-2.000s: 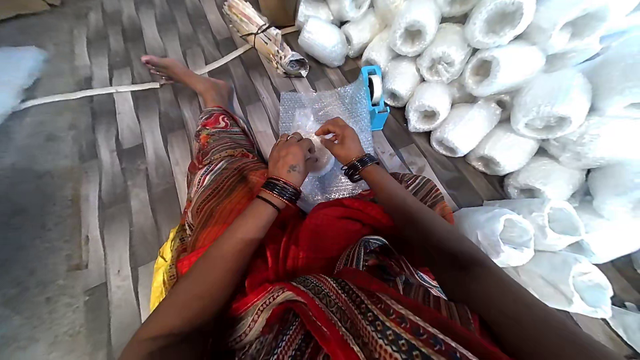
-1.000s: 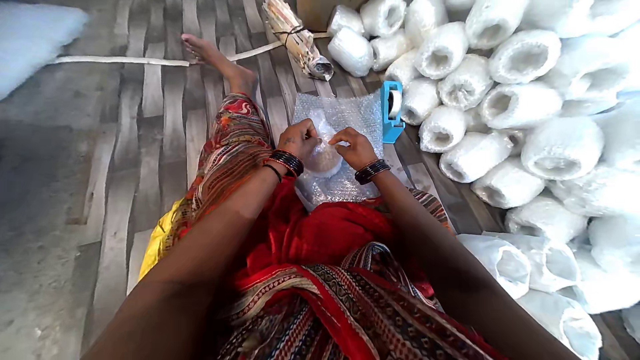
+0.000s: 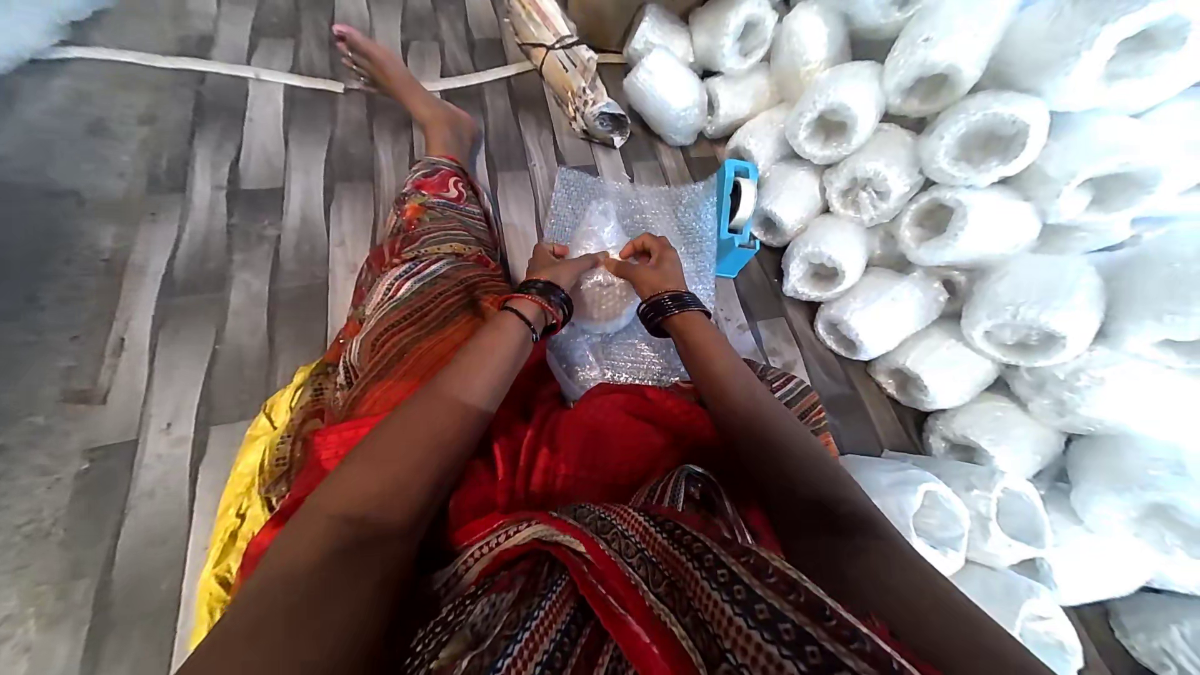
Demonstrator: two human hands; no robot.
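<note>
A sheet of bubble wrap [image 3: 647, 361] lies on the floor in front of my lap. On it rests a pale object wrapped in clear plastic [image 3: 605, 305], its exact kind unclear. My left hand [image 3: 562, 267] and my right hand [image 3: 653, 266] meet over its upper part, fingertips pinched close together at the wrapping. Whether a small piece of tape is between them cannot be told. A blue tape dispenser [image 3: 738, 220] with a pale roll stands at the right edge of the sheet, beside my right hand.
Many bubble-wrapped hollow rolls [image 3: 970, 225] are piled along the right. A tied bundle of pale strips [image 3: 567, 70] lies at the top, near a long pale strip [image 3: 197, 66] across the floor. My outstretched leg is left of the sheet; yellow cloth [image 3: 248, 497] lies beside me.
My right hand has come from slightly apart to meet my left hand over the wrapped object. The view has shifted somewhat.
</note>
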